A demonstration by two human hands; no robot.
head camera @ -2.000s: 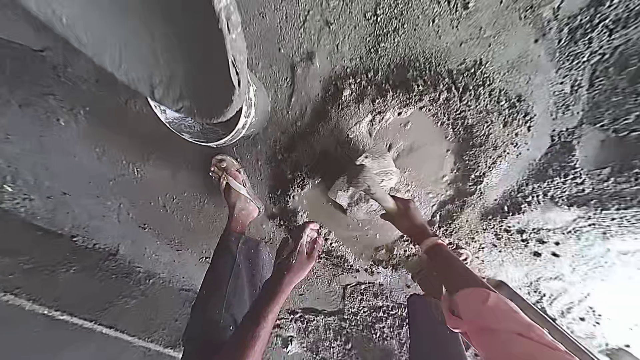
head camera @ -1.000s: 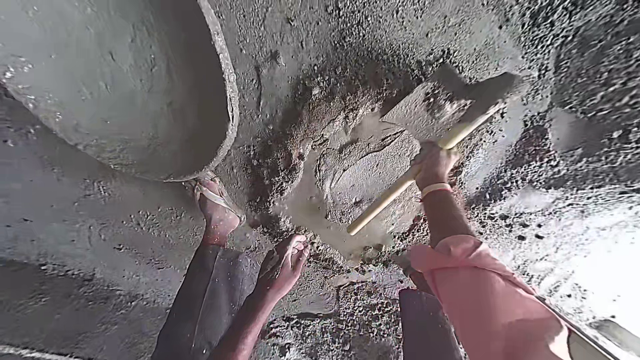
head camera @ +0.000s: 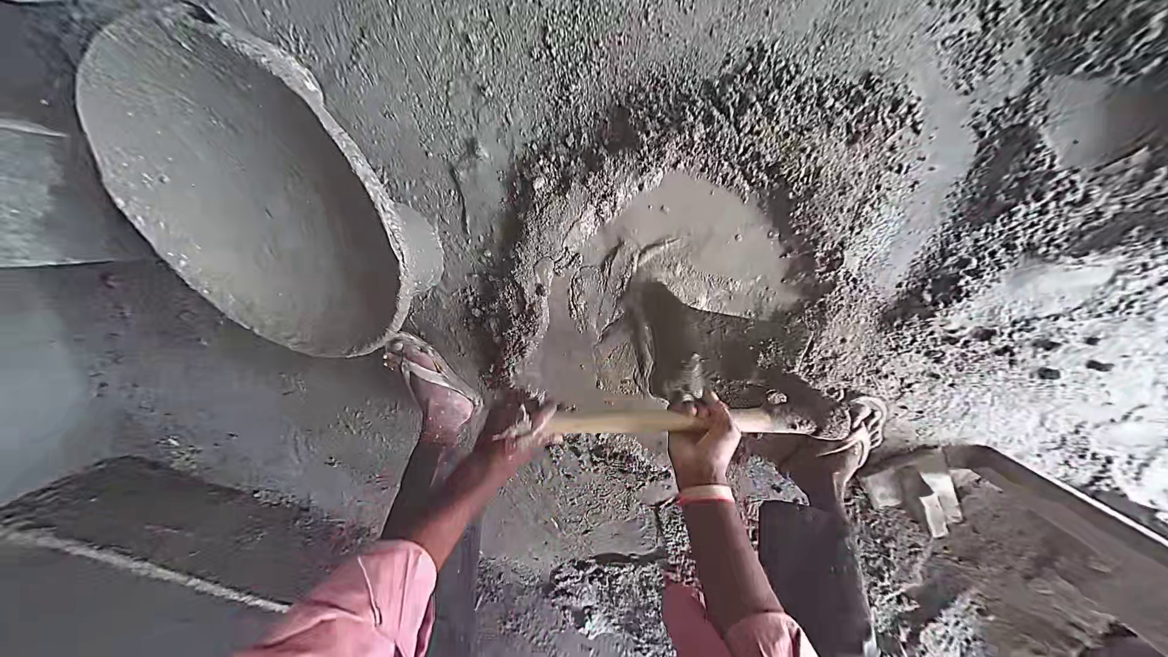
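Both hands grip a light wooden handle (head camera: 620, 422) that lies crosswise, low over the wet mortar. My left hand (head camera: 520, 427) is closed around its left end. Further right, my right hand (head camera: 704, 443) holds it near the dark tool head, whose shape is blurred. Just beyond the handle a dark blade-like part (head camera: 680, 333) dips into the grey mortar (head camera: 693, 228). Wet mix pools in the middle of a ring of coarse sand and gravel (head camera: 849, 137). How deep the blade sits is hidden by the mix.
A large round mortar-coated pan (head camera: 246, 201) stands at the upper left. My sandalled left foot (head camera: 443, 397) is beside its rim, and my right foot (head camera: 853, 429) is near the handle's right end. A metal-edged tray (head camera: 1031, 529) lies at the lower right.
My left hand, apart from the handle a second ago, now holds it. The right hand and the tool have come nearer to me, and the handle has turned from slanted to crosswise.
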